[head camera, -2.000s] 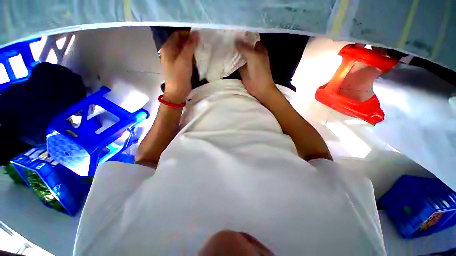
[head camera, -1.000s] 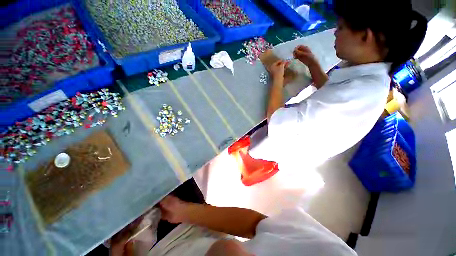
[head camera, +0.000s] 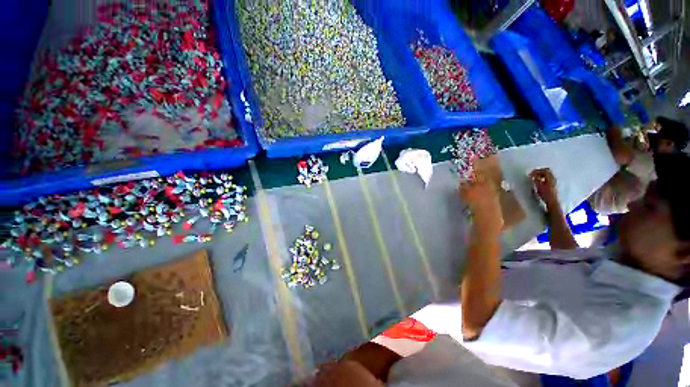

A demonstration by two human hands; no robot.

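The brown cardboard work mat (head camera: 144, 329) lies on the bench at the lower left, with dark spots. A white disc (head camera: 120, 294) and a thin pale hook shape (head camera: 191, 302) lie on it. A long heap of joined pieces (head camera: 136, 215) runs behind the mat. A small pile of yellow-and-pale parts (head camera: 309, 261) lies to its right. My right hand (head camera: 342, 374) shows only partly at the bottom edge, blurred and cut off; whether it holds anything is hidden. My left hand is out of the picture.
Blue crates (head camera: 189, 162) of small parts line the far side. A white glue bottle (head camera: 368, 153) and a white cloth (head camera: 415, 164) lie near them. Another person (head camera: 575, 310) sits at the right with both hands over a brown board. A red stool (head camera: 408, 329) shows below the bench edge.
The view has swung from my lap up to the bench, and further right and up in the last second. The white cloth between my hands has left the picture, with my left hand.
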